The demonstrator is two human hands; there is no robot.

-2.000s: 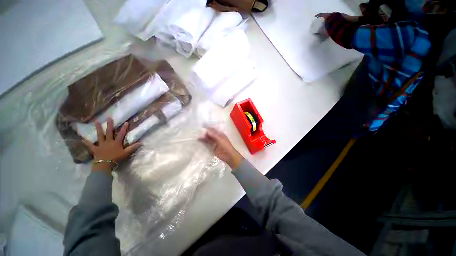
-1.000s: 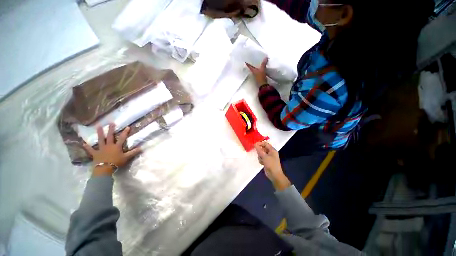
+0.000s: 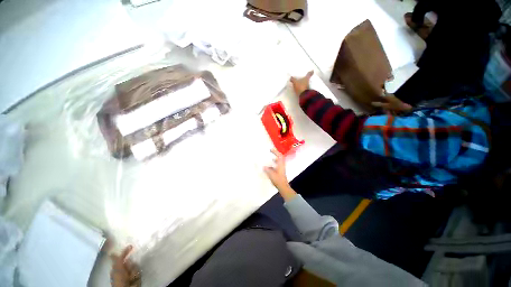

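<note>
A brown handbag [image 3: 168, 84] lies flat inside a large clear plastic bag [image 3: 117, 196] on the table, with white wrapping [image 3: 162, 106] across it. My left hand [image 3: 125, 268] is cut off by the bottom edge, at the near end of the plastic; its grip is unclear. The red tape dispenser [image 3: 278, 128] stands right of the handbag. My right hand [image 3: 278, 172] is just below its cutter end, fingers apart, one fingertip close to or touching it. I see no tape in the fingers, but glare hides detail.
A person in a blue plaid top [image 3: 426, 137] reaches over the table from the right, a hand beside another brown bag [image 3: 364, 61]. More brown bags [image 3: 277, 8] lie at the far side. A white sheet stack [image 3: 59, 246] lies at lower left. Another person's dark sleeve shows upper right.
My left hand has left the handbag and moved down to the bottom edge. My right hand went to the dispenser's cutter end, then slightly left. The other person moved right; an upright brown bag now shows there.
</note>
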